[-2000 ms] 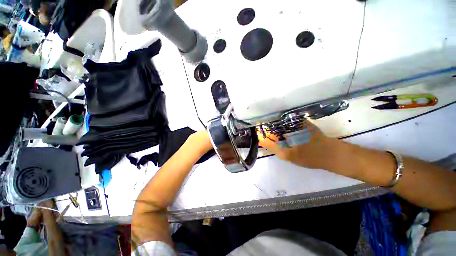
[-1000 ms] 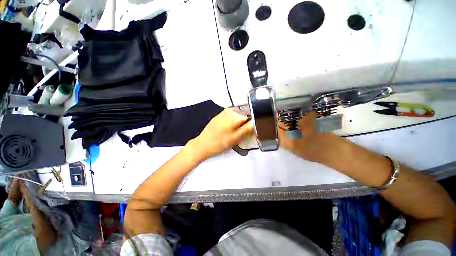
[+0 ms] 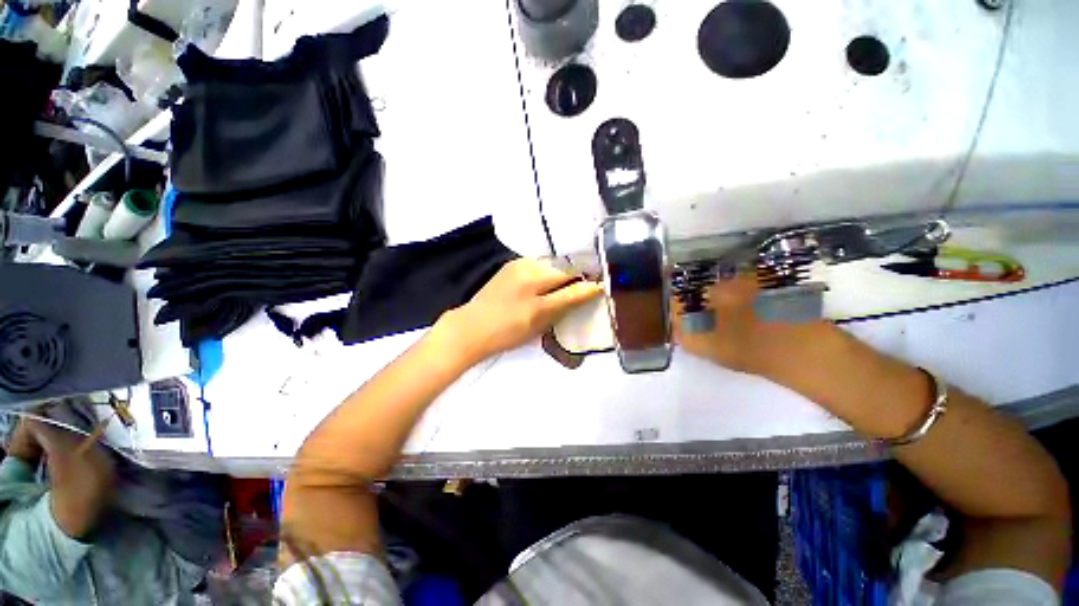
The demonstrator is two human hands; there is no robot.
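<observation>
A black cut piece (image 3: pixel 426 278) lies on the table between the black stack and the machine. My left hand (image 3: pixel 515 310) is at its right end, fingers reaching to the needle area; whether the fingers grip it is unclear. My right hand (image 3: pixel 740 331) is right of the shiny take-up lever cover (image 3: pixel 637 290), its fingertips partly hidden behind the thread tension assembly (image 3: pixel 775 266). The needle and presser foot are hidden by the cover. The white sewing machine head (image 3: pixel 781 130) stands above both hands.
A stack of black cut pieces (image 3: pixel 260 178) lies left. Thread snips (image 3: pixel 976 265) lie right of the tension assembly. A grey motor housing (image 3: pixel 65 331) and switch box (image 3: pixel 169 408) are at left. Another person's arm (image 3: pixel 71 474) shows at lower left. Blue crates (image 3: pixel 828 533) are below the table.
The view has shifted, bringing the machine head further right and higher. My left hand came into view beside the cover. Since one second ago, the cut piece's right end has shifted slightly left.
</observation>
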